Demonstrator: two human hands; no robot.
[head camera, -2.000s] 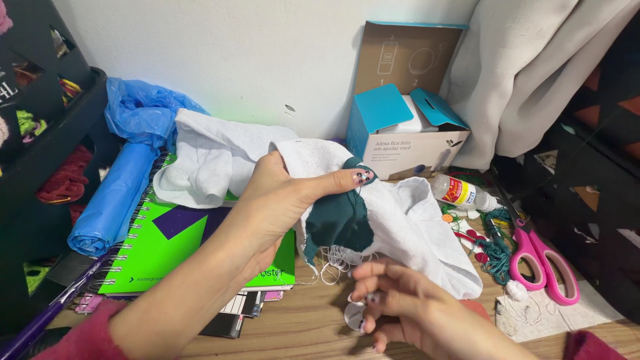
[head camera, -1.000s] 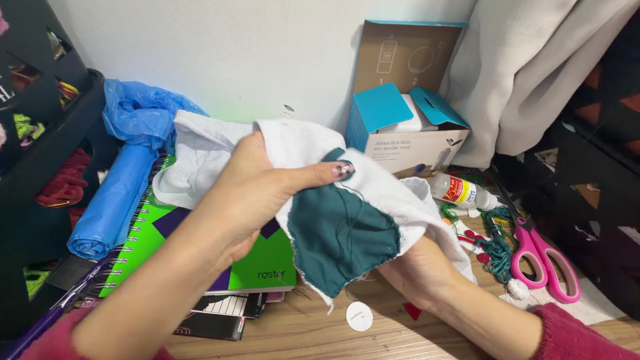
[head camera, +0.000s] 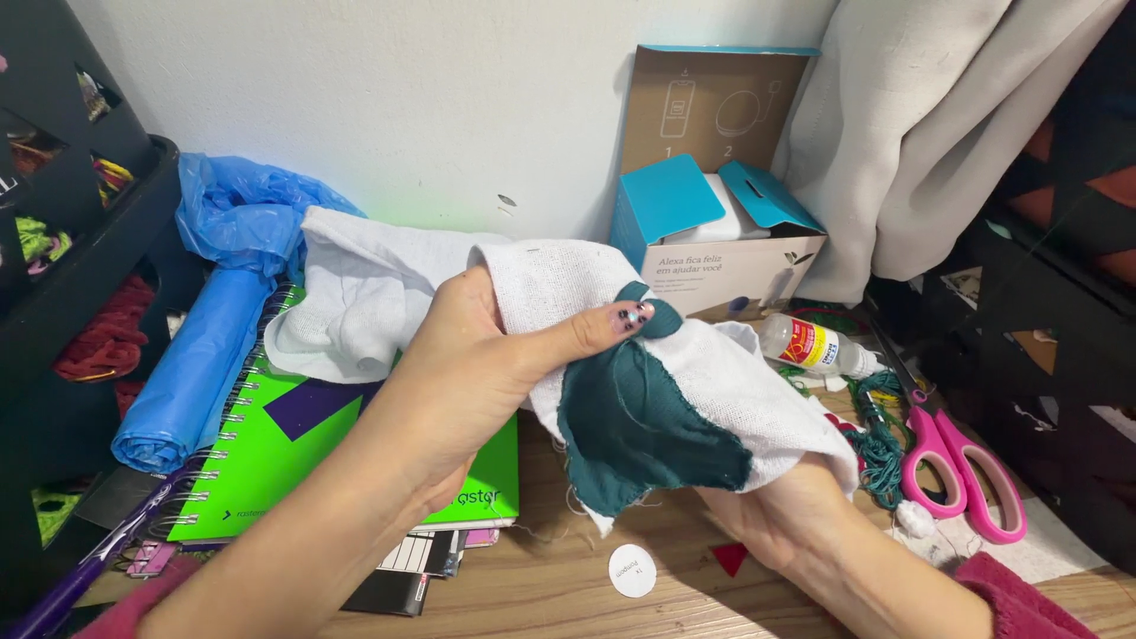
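A strip of white woven cloth (head camera: 568, 275) hangs across both hands, its far end lying on a green spiral notebook. Dark teal fabric (head camera: 652, 426) with frayed edges lies against it. My left hand (head camera: 497, 346) pinches the cloth and the teal piece, thumb on top and fingers behind. Under the cloth's right part is my right hand (head camera: 781, 515), palm up, its fingers mostly hidden; whether they grip it I cannot tell. Loose threads (head camera: 577, 497) dangle from the lower edge, above the wooden table.
Behind stands an opened box (head camera: 728, 266). At right lie a glue bottle (head camera: 816, 344), teal thread (head camera: 879, 453), pink-handled scissors (head camera: 967, 470) and a cotton ball (head camera: 915, 518). The notebook (head camera: 240, 479) and a blue plastic roll (head camera: 191, 364) are at left. A round paper (head camera: 632, 570) and red scrap (head camera: 729, 559) lie in front.
Two seconds ago my right hand was below the cloth's edge, apart from it; now it is under the cloth. The teal fabric shows more widely than it did then.
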